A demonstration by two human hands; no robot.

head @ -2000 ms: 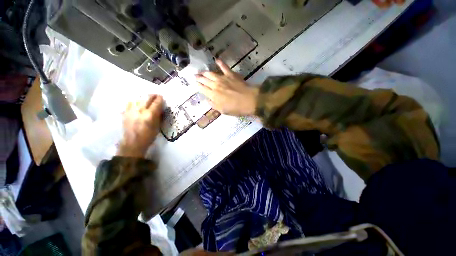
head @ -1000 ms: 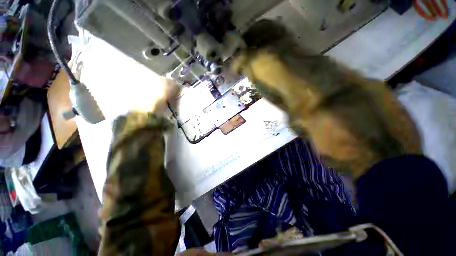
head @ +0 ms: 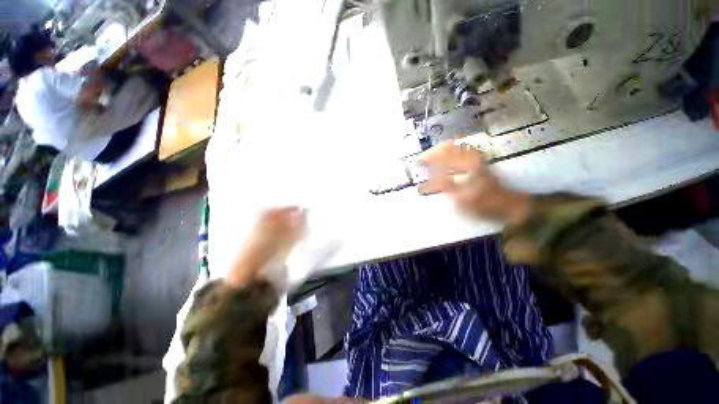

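Observation:
White fabric (head: 260, 150) covers the left part of the table and hangs over its left edge, washed out by glare. My left hand (head: 272, 237) is blurred, fingers curled, at the cloth near the table's front; its grip cannot be told. My right hand (head: 465, 177) is blurred, fingers bent, just in front of the needle and presser foot (head: 426, 138), partly covering the plate there. Whether it holds cloth is unclear. The sewing machine (head: 607, 67) stands behind, with a handwritten number on it.
The machine lamp (head: 323, 87) stands left of the needle. A striped apron (head: 457, 316) covers my lap below the table's front edge. At far left are a seated person in white (head: 59, 106), a wooden board (head: 189, 110) and a green crate (head: 110, 276). A dark-and-red item lies far right.
The view has swung left. My right forearm no longer reaches across the machine head; that hand is now in front of the needle. My left hand is farther from the needle, near the front edge.

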